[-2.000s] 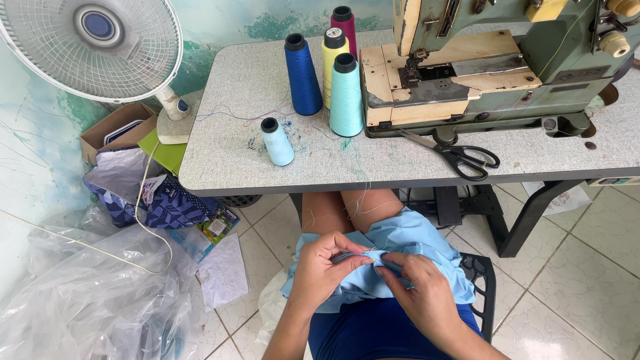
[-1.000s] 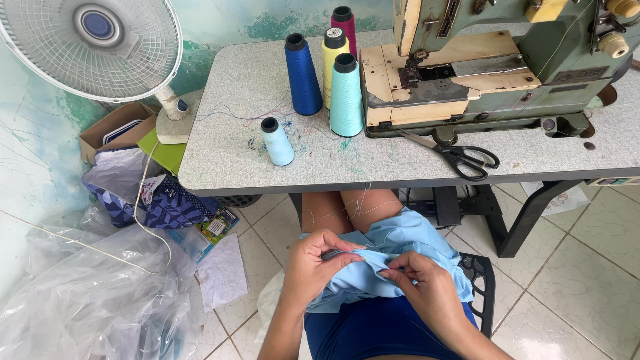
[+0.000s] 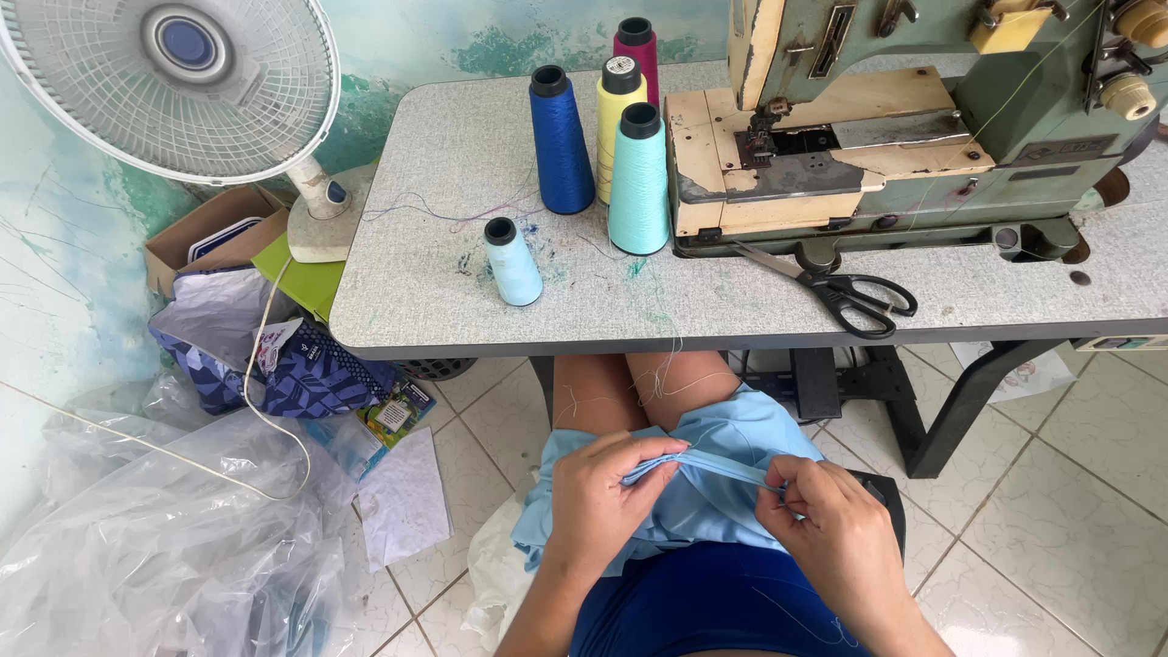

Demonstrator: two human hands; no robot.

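Light blue fabric (image 3: 703, 511) lies across my lap. My left hand (image 3: 607, 497) pinches a folded edge of it between thumb and fingers, and my right hand (image 3: 817, 511) grips the same edge farther right. A narrow strip of the cloth runs fairly straight between the two hands. Loose pale threads (image 3: 662, 388) rest over the knees and on the cloth. Beyond the knees, on the table, black-handled scissors (image 3: 844, 294) lie with their blades against the sewing machine's base. The fingertips partly hide the gripped cloth.
A grey-topped table (image 3: 411, 274) carries an industrial sewing machine (image 3: 821, 173), a small light blue thread cone (image 3: 516, 269), a dark blue cone (image 3: 561, 146) and several others. At left are a fan (image 3: 187, 55), bags and clear plastic sheeting (image 3: 182, 529). A black table leg (image 3: 967, 401) stands right of my legs.
My hands have moved apart along the fabric edge. The strip between them is longer and straighter than before. The scissors and thread cones have not moved.
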